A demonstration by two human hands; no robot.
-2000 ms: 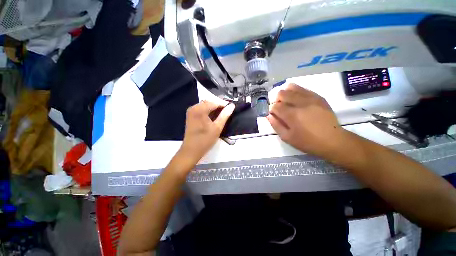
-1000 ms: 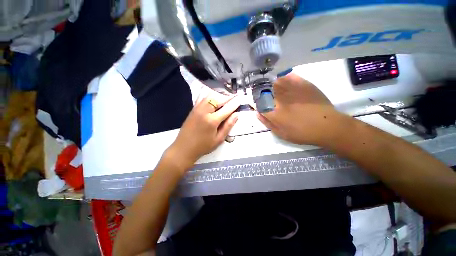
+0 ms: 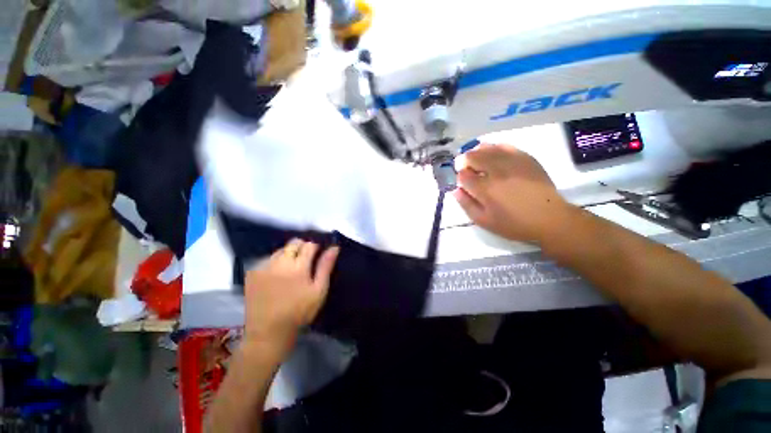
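A garment panel [image 3: 317,182], black with a white face, lies left of the needle area; its white part is raised and blurred, and its black part hangs over the table's front edge. My left hand [image 3: 287,283] holds the black part near that edge. My right hand [image 3: 507,190] is beside the presser foot area with curled fingers; whether it grips anything is hidden. The grey-blue foot attachment [image 3: 445,172] is just left of its fingertips. The white lockstitch machine [image 3: 558,76] with a blue stripe stands above.
A lit phone [image 3: 605,139] lies behind metal snips [image 3: 659,213], with a black bundle [image 3: 719,190] at the right. A measuring scale [image 3: 490,278] runs along the front edge. Cloth heaps [image 3: 72,237] are at the left, a red basket [image 3: 196,376] at lower left.
My left hand has moved from the needle area left and toward me, with the panel now gripped, its white face showing. My right hand stays beside the foot. The camera view has shifted.
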